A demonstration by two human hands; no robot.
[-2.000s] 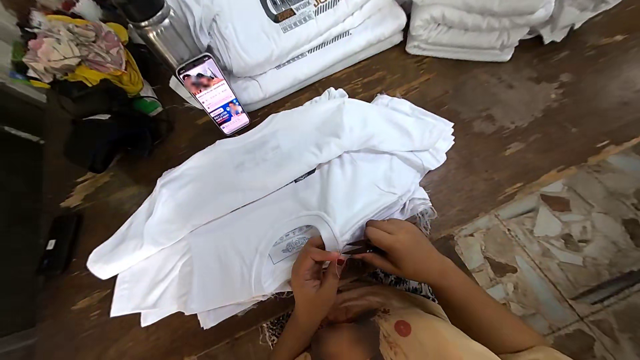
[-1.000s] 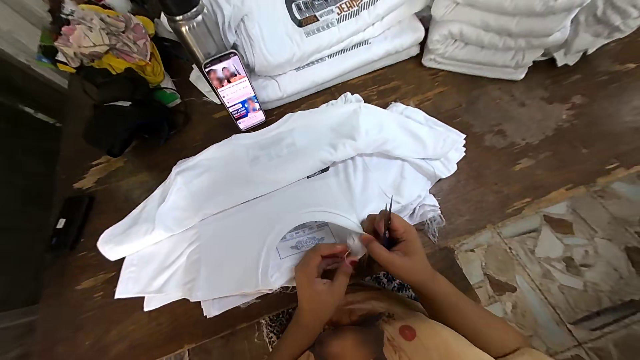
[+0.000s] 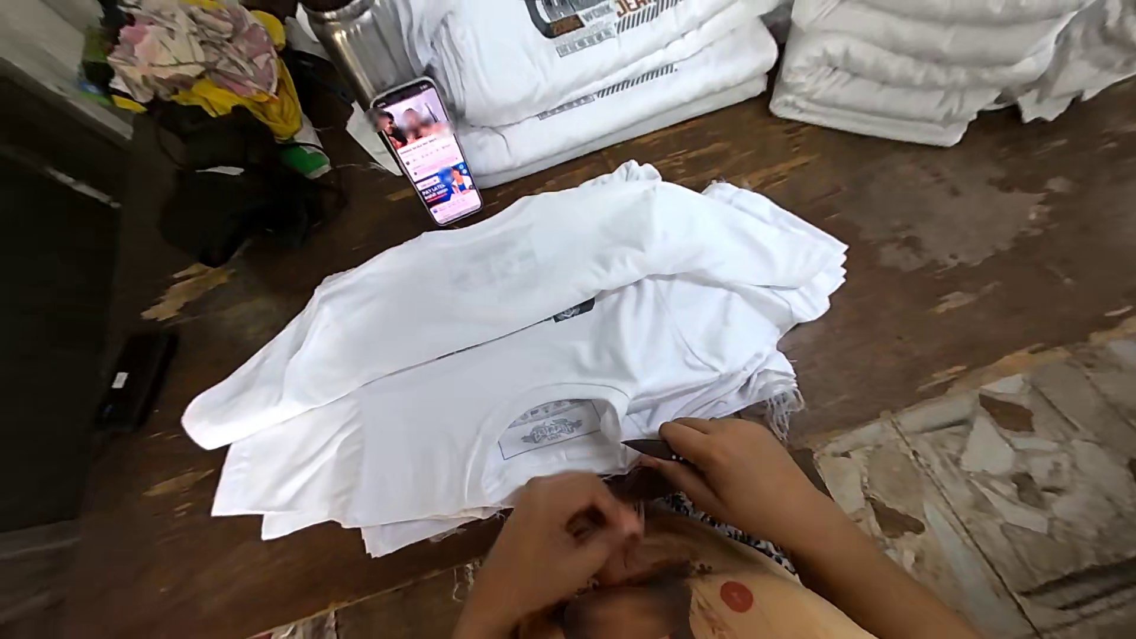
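Observation:
White T-shirts (image 3: 426, 399) lie stacked on the dark wooden table, the top one with its round neckline towards me and a printed mark inside. My right hand (image 3: 737, 461) is closed around a small dark pointed cutting tool (image 3: 655, 448), its tip pointing left at the right side of the neckline. At the near edge of the neckline is my left hand (image 3: 572, 532), blurred, with its fingers curled; whether it holds fabric or thread I cannot tell. Loose threads hang from the pile's right edge.
A lit smartphone (image 3: 430, 151) leans against a steel bottle (image 3: 355, 44) behind the shirts. Folded white shirts (image 3: 612, 98) and another white stack (image 3: 887, 71) stand at the back. Crumpled cloths (image 3: 195, 53) and a black cloth (image 3: 222, 177) lie at left, a black object (image 3: 138, 377) nearer.
My left hand has come away from the neckline's right side, down and towards me. The tool's tip, pointing up a second ago, now points left.

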